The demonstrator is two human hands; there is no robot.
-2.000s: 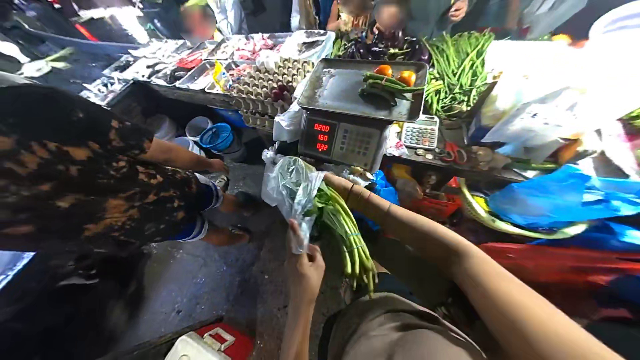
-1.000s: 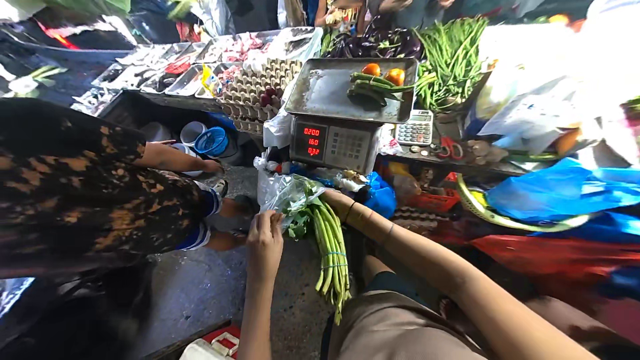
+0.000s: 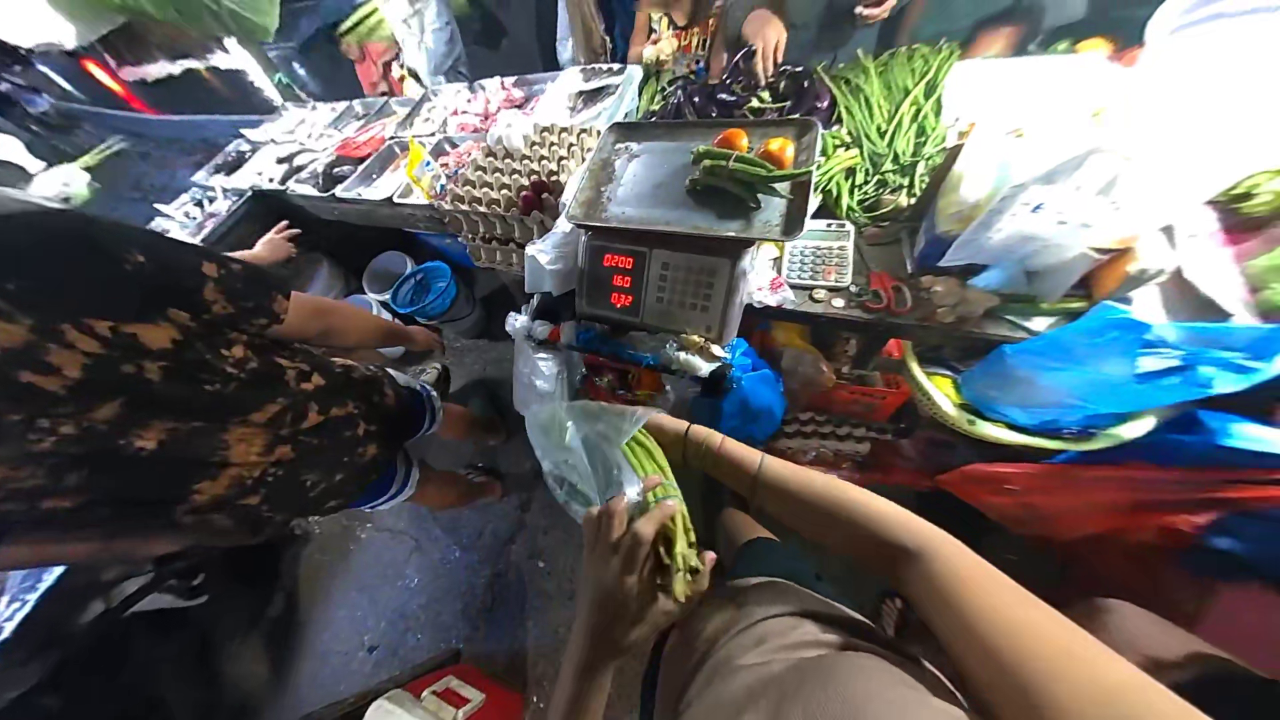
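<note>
Low in the middle, my left hand [image 3: 635, 550] is closed round the lower stems of a bunch of long green stalks [image 3: 662, 500]. A clear plastic bag [image 3: 575, 450] covers the upper end of the bunch. My right hand [image 3: 625, 418] is at the bag's top, mostly hidden in or behind the plastic, so its fingers and grip do not show. Beyond the hands stands a digital scale [image 3: 660, 285] with red lit figures. Its metal tray [image 3: 645, 190] bears two tomatoes [image 3: 775, 152] and some green pods [image 3: 735, 175].
Egg trays [image 3: 520, 180], fish trays [image 3: 375, 170], eggplants [image 3: 800, 95], long green beans [image 3: 890, 130], a calculator [image 3: 818, 255] and red-handled scissors [image 3: 886, 293] lie about the scale. A person in a patterned shirt [image 3: 180, 400] stands close at left. Blue plastic [image 3: 1120, 365] lies at right; buckets [image 3: 425, 290] stand below the counter.
My left hand has moved from beside the bag down onto the stems. The plastic now covers the bunch's upper, leafy end, which showed one second ago.
</note>
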